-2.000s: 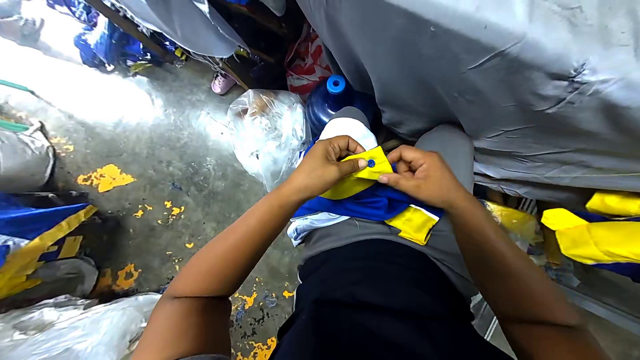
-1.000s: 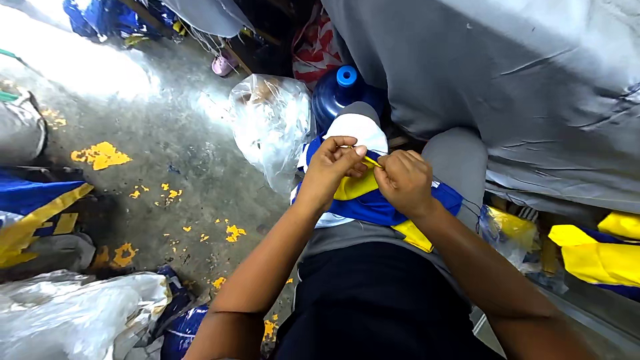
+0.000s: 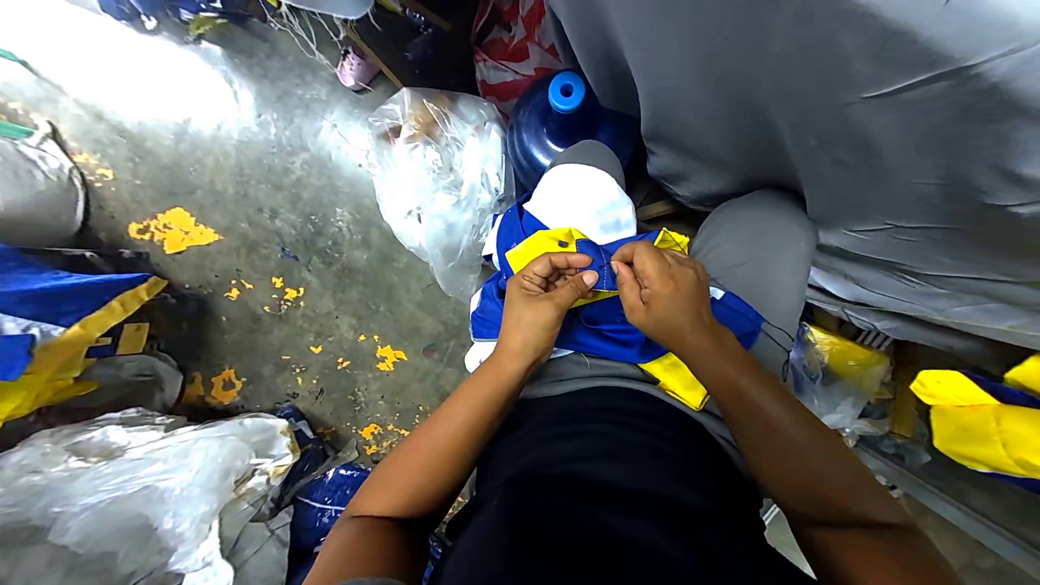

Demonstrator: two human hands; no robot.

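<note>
A blue, yellow and white cloth garment [image 3: 605,329] lies across my lap. My left hand [image 3: 544,296] pinches a blue stitched part of it between thumb and fingers, beside a yellow piece with a small dark button or hole. Close by on the right, my right hand [image 3: 662,288] pinches the same blue part with thumb and forefinger. A white section of cloth [image 3: 581,199] spreads over my knee beyond both hands. Whether a thread or small tool is between the fingertips cannot be told.
A blue water jug [image 3: 536,134] stands past my knee, beside a clear plastic bag [image 3: 443,187]. Grey cloth [image 3: 731,97] hangs at the right, with yellow and blue cloth pieces [image 3: 983,426] below it. Plastic sheeting [image 3: 122,496] and more blue and yellow cloth [image 3: 89,325] lie at the left.
The yellow piece held between my fingers two seconds ago now lies beside them, and both hands pinch a blue part of the garment.
</note>
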